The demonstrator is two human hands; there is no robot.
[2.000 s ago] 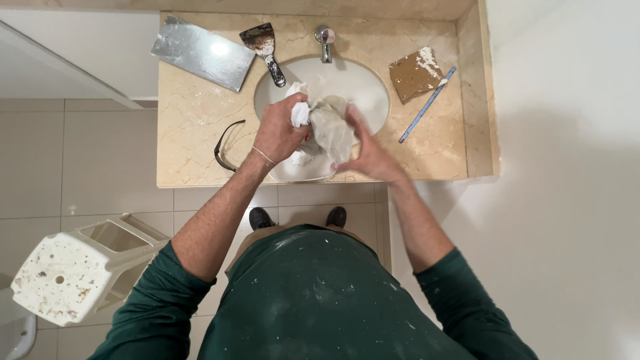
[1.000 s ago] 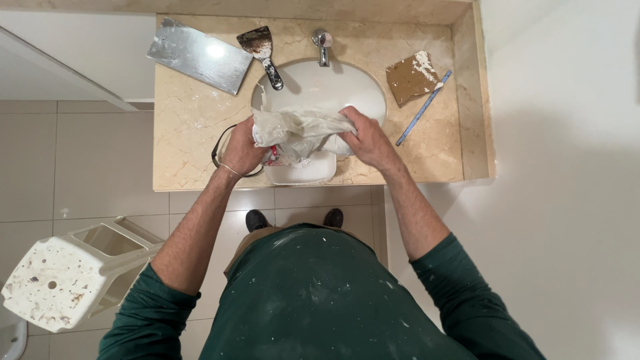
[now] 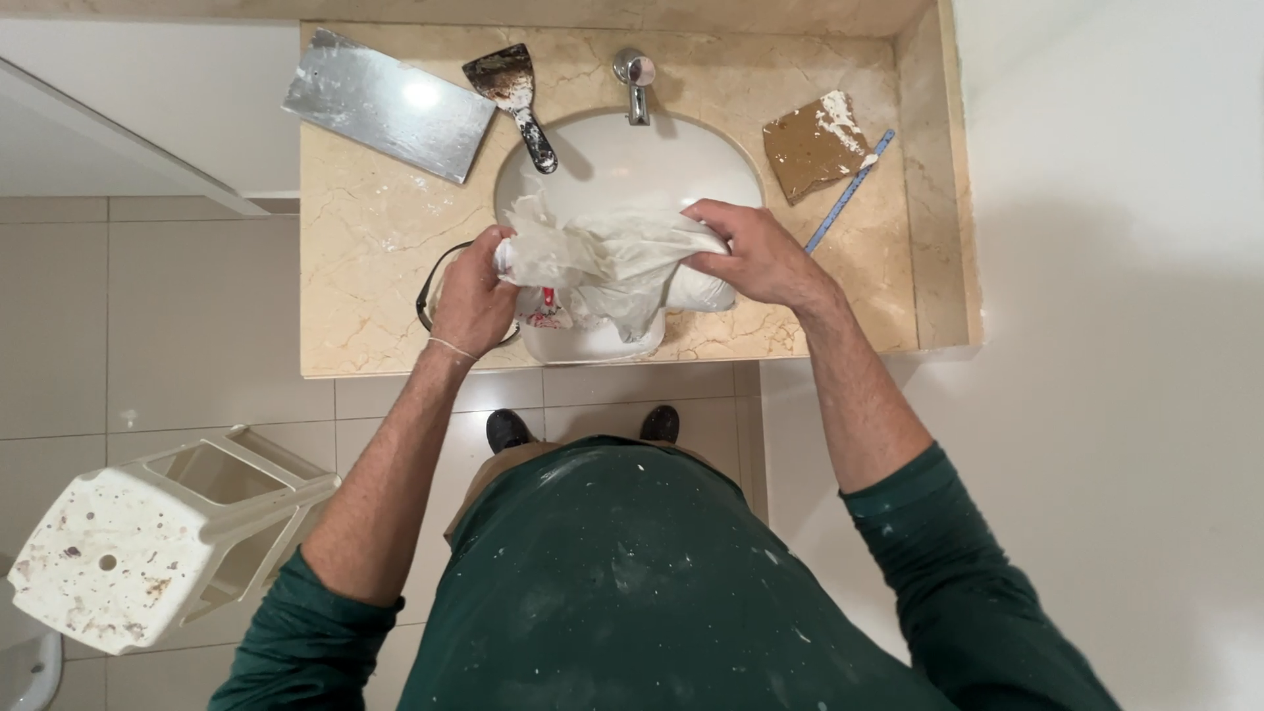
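A crumpled whitish plastic bag (image 3: 632,252) is stretched between my two hands above the front of the sink basin (image 3: 642,158). My left hand (image 3: 476,296) grips its left end, and my right hand (image 3: 765,252) pinches its right end between thumb and fingers. A rounded white part bulges under the bag beside my right hand; what the bag holds is hidden. Below the bag, a white tub (image 3: 592,344) shows at the counter's front edge. Dark-rimmed glasses (image 3: 425,296) lie partly behind my left hand.
On the marble counter (image 3: 380,227) lie a flat metal plate (image 3: 390,104), a putty knife (image 3: 518,104), a brown block with white smears (image 3: 815,143) and a blue strip (image 3: 849,193). The chrome tap (image 3: 635,84) stands behind the basin. A spattered plastic stool (image 3: 118,558) is at lower left.
The bag, bunched up two seconds ago, is now spread between my hands. My hands have moved apart, the left one to the left and the right one to the right.
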